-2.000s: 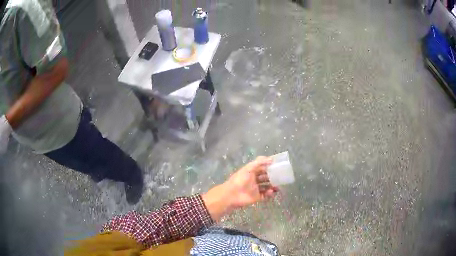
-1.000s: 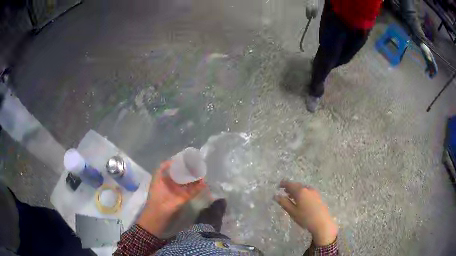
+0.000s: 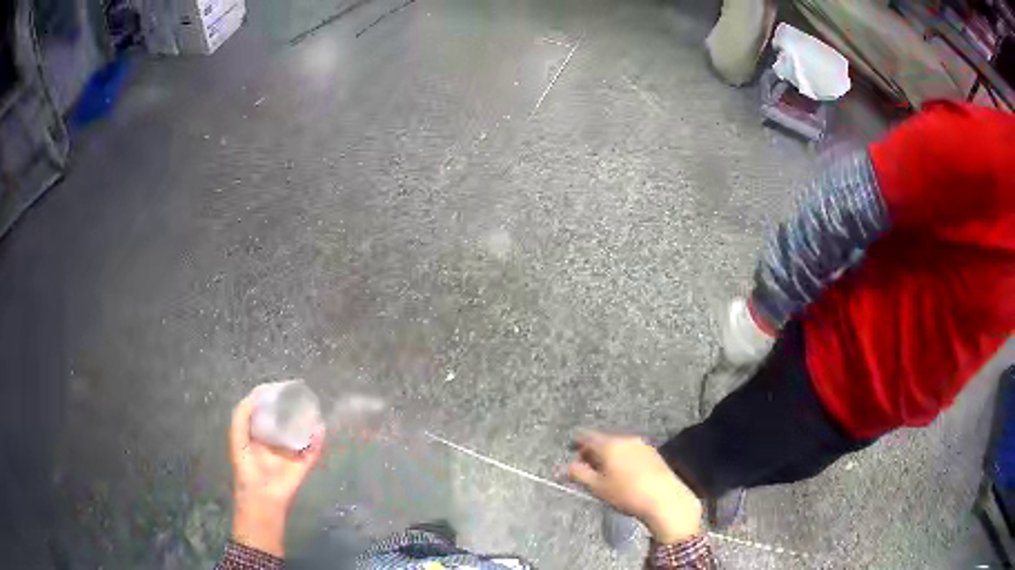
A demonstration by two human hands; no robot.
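Note:
A milky white plastic cup (image 3: 286, 414) is in my left hand (image 3: 269, 462), low on the left side of the view. The hand holds it from below and the sides, with the cup's round end facing up. My right hand (image 3: 637, 477) is low, right of centre, well apart from the cup. Its fingers are bent, slightly apart and a little blurred, and no object shows in them. The checked apron (image 3: 445, 548) shows at the bottom edge.
A person in red (image 3: 918, 301) stands close on the right, a gloved hand low near my right hand. A thin pale line (image 3: 501, 464) crosses the speckled floor and passes at my right hand. A white bag (image 3: 810, 64) is at upper right, a carton (image 3: 208, 22) at upper left.
The view has turned away from the small table, which is out of the picture. The person in red is much nearer. My left hand still holds the cup, now farther left in view.

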